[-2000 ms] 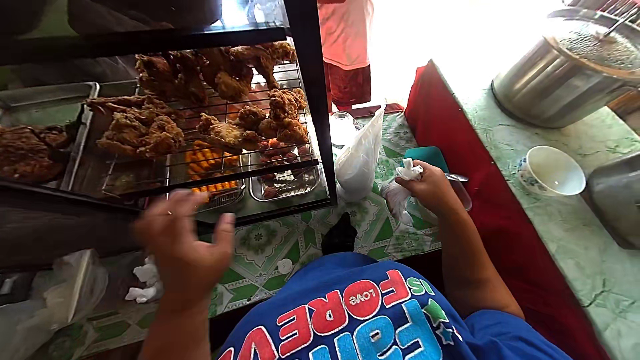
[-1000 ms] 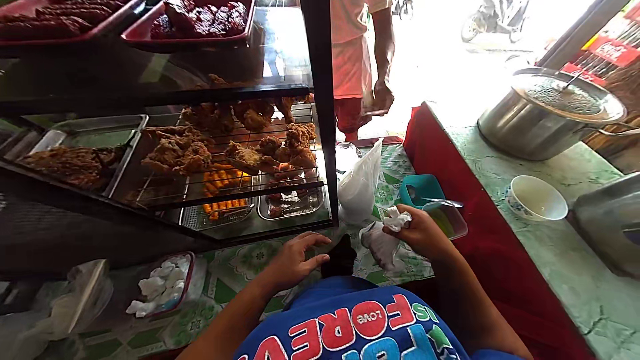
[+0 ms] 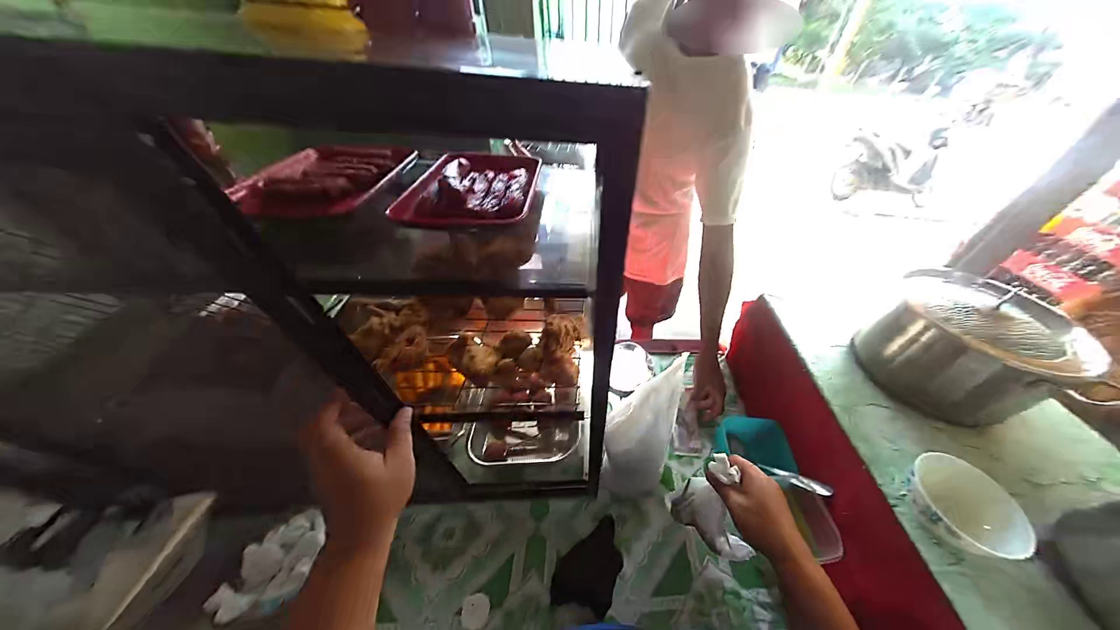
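Observation:
My left hand (image 3: 363,464) grips the black-framed sliding door (image 3: 324,337) of a glass food display case, thumb over the frame's edge. Behind the glass, fried chicken (image 3: 472,354) lies on a wire rack above a metal tray (image 3: 525,442). My right hand (image 3: 748,494) is closed on the white, bunched neck of a plastic bag (image 3: 707,518), whose contents I cannot make out. Just beyond that hand sit a teal plastic container (image 3: 757,442) and a spoon (image 3: 801,479).
A person (image 3: 691,131) stands across the counter, one hand (image 3: 709,385) lowered to it. A white plastic bag (image 3: 643,429) stands beside the case. On the right counter are a large metal pot (image 3: 945,350) and a bowl (image 3: 971,506). Red trays (image 3: 464,219) fill the upper shelf.
My left hand has moved left onto the door frame, and the door now slants across the opening. The other person's hand has come down to the counter. The view has tilted up.

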